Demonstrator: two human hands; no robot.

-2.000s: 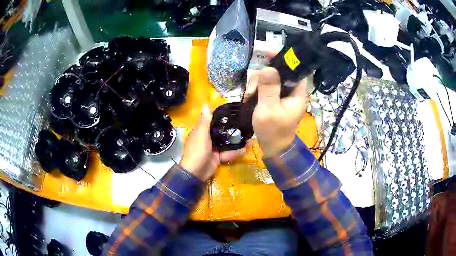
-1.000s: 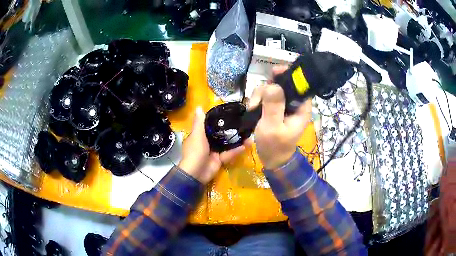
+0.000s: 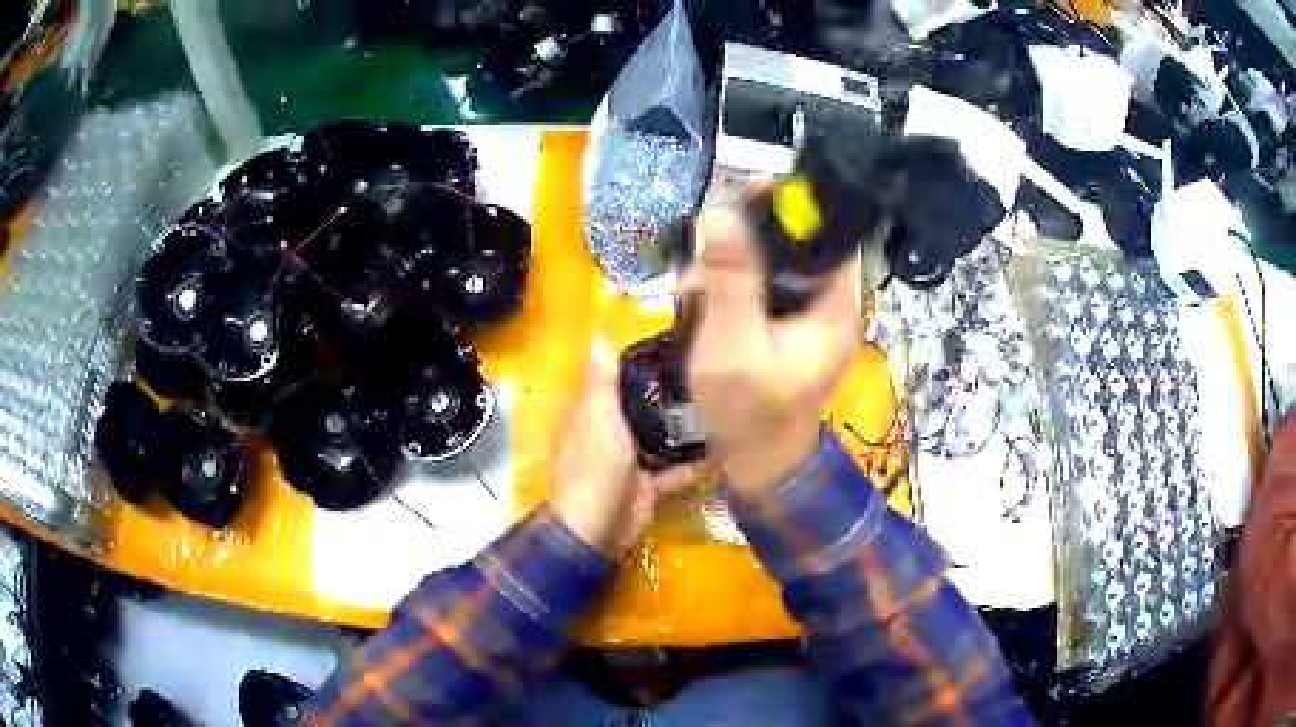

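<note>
My left hand (image 3: pixel 600 462) holds a black round camera housing (image 3: pixel 654 398) by its left side and underside, with its open face up, in front of my body. A small silvery part shows inside it. My right hand (image 3: pixel 768 355), blurred, grips the black electric screwdriver (image 3: pixel 839 206) with a yellow label, right above the housing. The right hand covers the housing's right part, and I cannot see the screwdriver's tip. A large pile of black housings (image 3: pixel 341 284) with thin wires lies to the left.
A clear bag of screws (image 3: pixel 647 185) stands beyond my hands, left of the white-grey screw feeder (image 3: pixel 796 107). Loose wired parts (image 3: pixel 974 369) and a blister tray (image 3: pixel 1137 455) lie at right. An empty-looking clear tray (image 3: pixel 71 313) is far left. A person's sleeve (image 3: pixel 1262 611) shows at lower right.
The screwdriver has tilted and moved left and back over the housing. The housing has dropped slightly towards me and is more covered by my right hand. Both hands keep their hold.
</note>
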